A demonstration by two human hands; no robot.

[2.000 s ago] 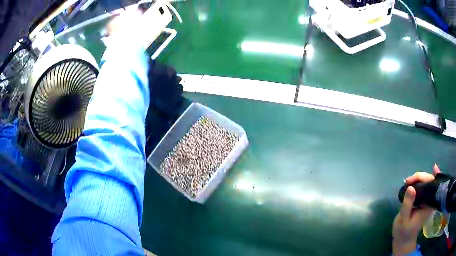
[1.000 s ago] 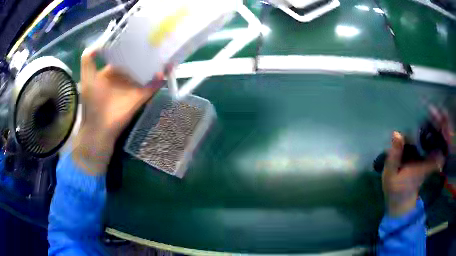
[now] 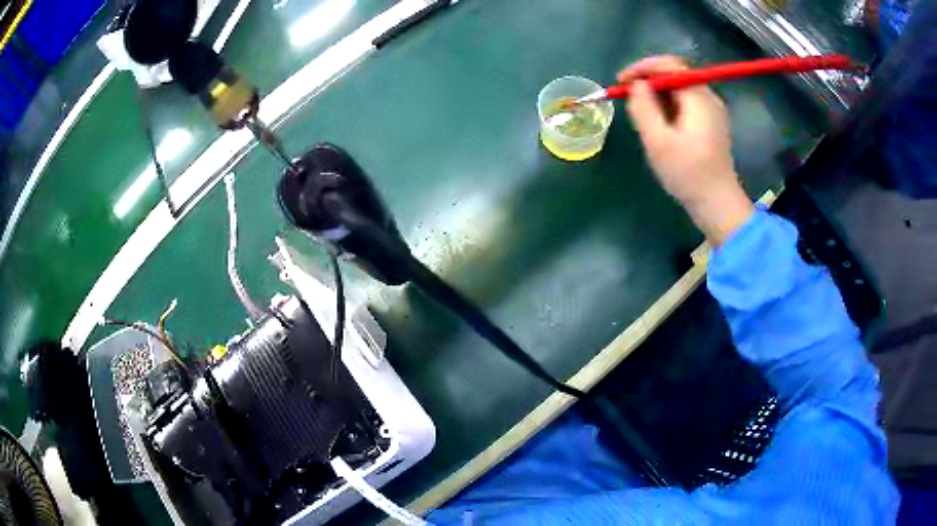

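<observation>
My right hand (image 3: 686, 139) holds a red-handled brush (image 3: 729, 72) from above. The brush's tip is inside a small clear cup (image 3: 575, 118) of yellow fluid on the green bench. An open white appliance unit (image 3: 406, 416) filled with black parts (image 3: 293, 390) lies at the lower left, with thin wires at its far left edge and a white strip off its near edge. The power screwdriver (image 3: 339, 200) hangs above the bench between the unit and the cup, its thick dark cable running to the lower right. My left hand is not in view.
A translucent screw bin (image 3: 108, 411) sits partly behind the unit at the left. Black parts (image 3: 57, 396) lie beside it. Part of a desk fan (image 3: 21, 488) shows at the lower left corner. A dark slotted crate (image 3: 745, 442) is below the bench edge.
The view has swung right. The white unit has come down onto the near bench, open side up, and my left hand has left the picture. My right hand has taken the red brush.
</observation>
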